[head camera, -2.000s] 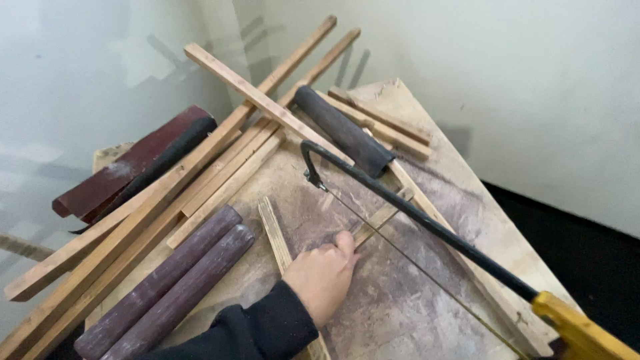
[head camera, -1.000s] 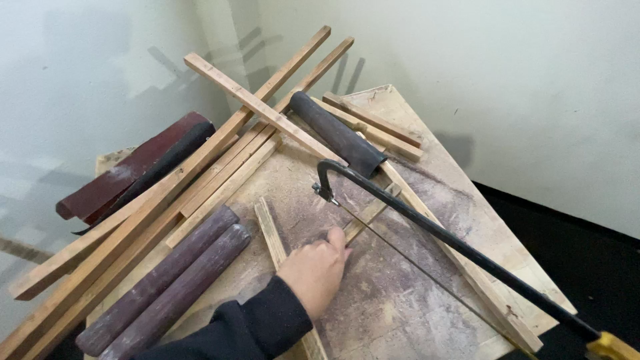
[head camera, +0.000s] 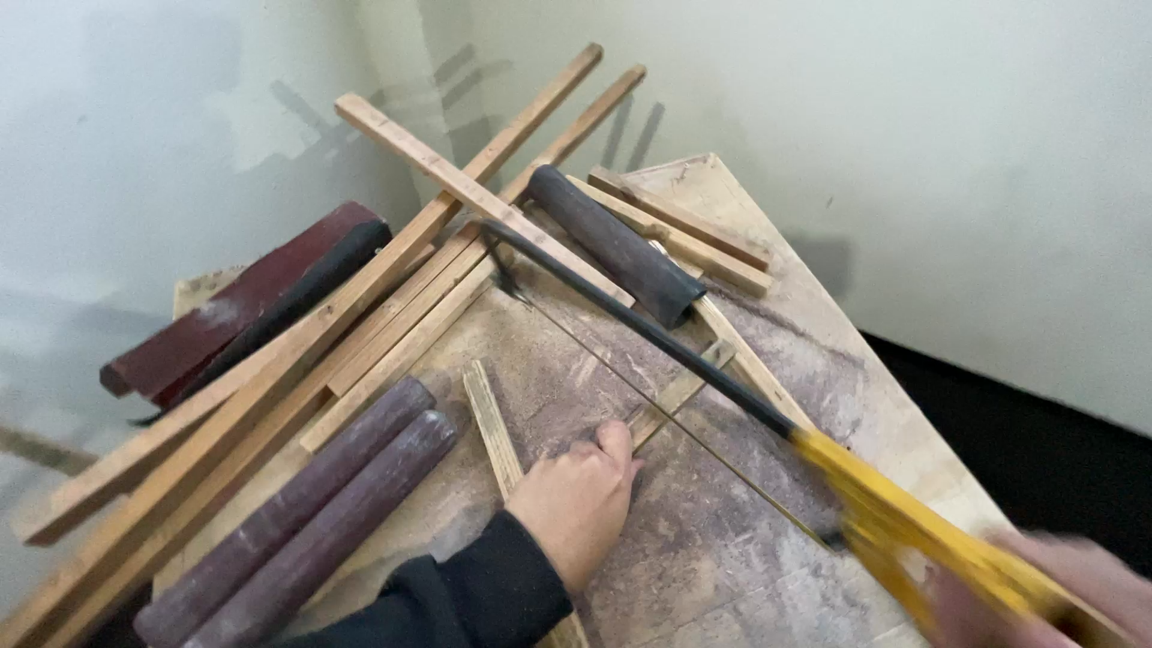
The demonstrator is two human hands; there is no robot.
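A small wooden strip point(head camera: 681, 393) lies on the dusty wooden tabletop point(head camera: 720, 540), its near end gripped by my left hand point(head camera: 580, 495). My right hand point(head camera: 1017, 585), blurred at the lower right, is closed around the yellow handle of a hacksaw point(head camera: 648, 335) with a dark frame. The thin blade crosses the strip in view, just beyond my left fingers; whether it touches the wood I cannot tell. Another wooden strip point(head camera: 493, 427) passes under or beside my left hand, and part of it is hidden by the hand and dark sleeve.
Long wooden battens point(head camera: 324, 328) cross at the left and back. Two purplish sandpaper rolls point(head camera: 337, 513) lie near left, and a dark roll point(head camera: 616, 243) lies farther back beside short wooden pieces point(head camera: 684, 238). A dark red sheet roll point(head camera: 243, 306) is at far left. Walls stand behind the table.
The hacksaw has moved forward and to the left, away from me, bringing its yellow handle and my right hand into view. My left hand keeps its hold on the strip.
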